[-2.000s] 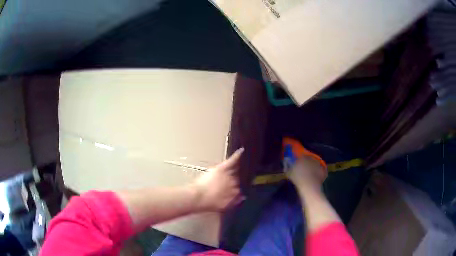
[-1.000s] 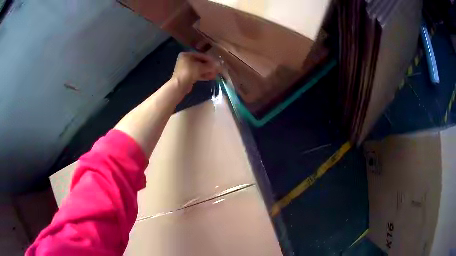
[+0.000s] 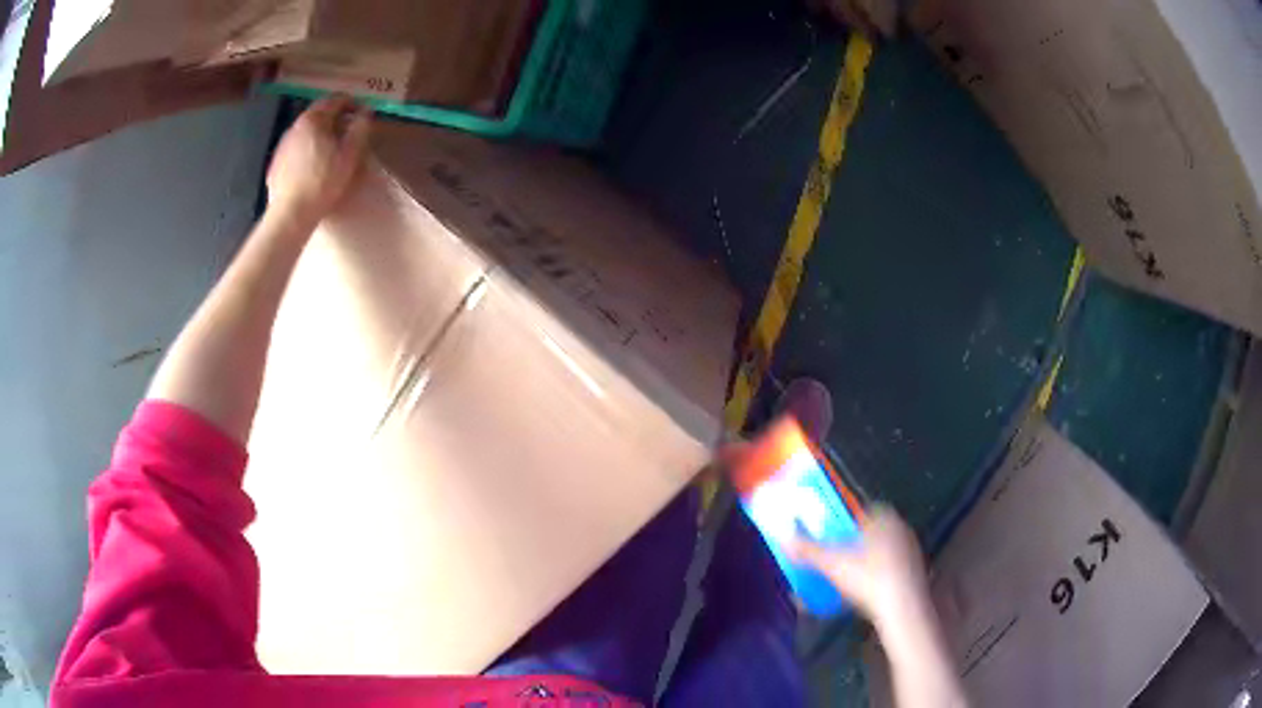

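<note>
A large brown carton [image 3: 401, 498] stands tilted against my legs, its plain taped face towards me. A short dark seam with shiny clear tape [image 3: 440, 346] runs on that face near its upper right edge. My left hand [image 3: 318, 159] holds the carton's far top corner, fingers curled over the edge. My right hand [image 3: 865, 560] holds the orange and blue tape gun [image 3: 796, 512] just right of the carton's near corner, blurred. Printing shows on the carton's side panel.
A green plastic crate [image 3: 574, 83] with open brown cartons [image 3: 443, 49] lies beyond my left hand. Brown K16 cartons stand at the upper right [image 3: 1093, 152] and lower right [image 3: 1073, 581]. A yellow-black line [image 3: 803, 235] crosses the green floor. A pale surface [image 3: 152, 263] is at left.
The carton has turned, and its printed side now shows. My left hand still holds its far end, now farther left. My right hand with the tape gun has come back into view.
</note>
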